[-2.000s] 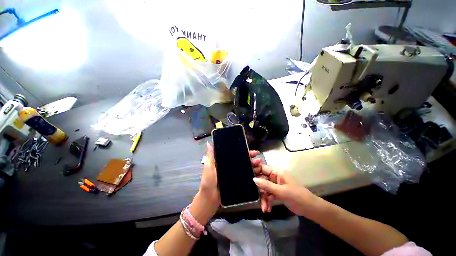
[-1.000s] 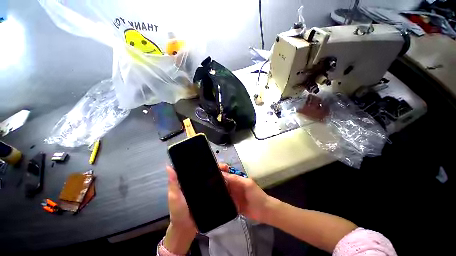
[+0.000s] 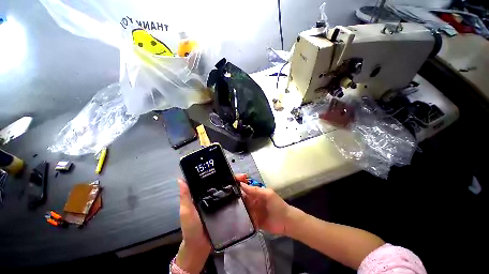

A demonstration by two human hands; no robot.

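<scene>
A large smartphone [image 3: 219, 198] with a gold-coloured edge is held upright over the lap, its screen lit and showing 15:19. My left hand [image 3: 194, 225] holds it along the left edge and from behind. My right hand [image 3: 266, 210] is at its right edge, fingers against the side. Whether the right fingers grip or only support it is partly hidden behind the phone. Pale grey cloth [image 3: 247, 257] lies on the lap below the phone.
A second phone [image 3: 178, 128], a dark pouch [image 3: 244, 101] and a white carrier bag [image 3: 161, 80] are behind. A cream sewing machine [image 3: 359, 64] and clear plastic bag [image 3: 370, 142] are right. Leather scraps [image 3: 82, 200], a yellow stick [image 3: 101, 160] and orange clips [image 3: 54, 218] lie left.
The phone screen has gone from black to lit. Since the earliest frame the view has turned right, and the phone and both hands sit lower and further left in view.
</scene>
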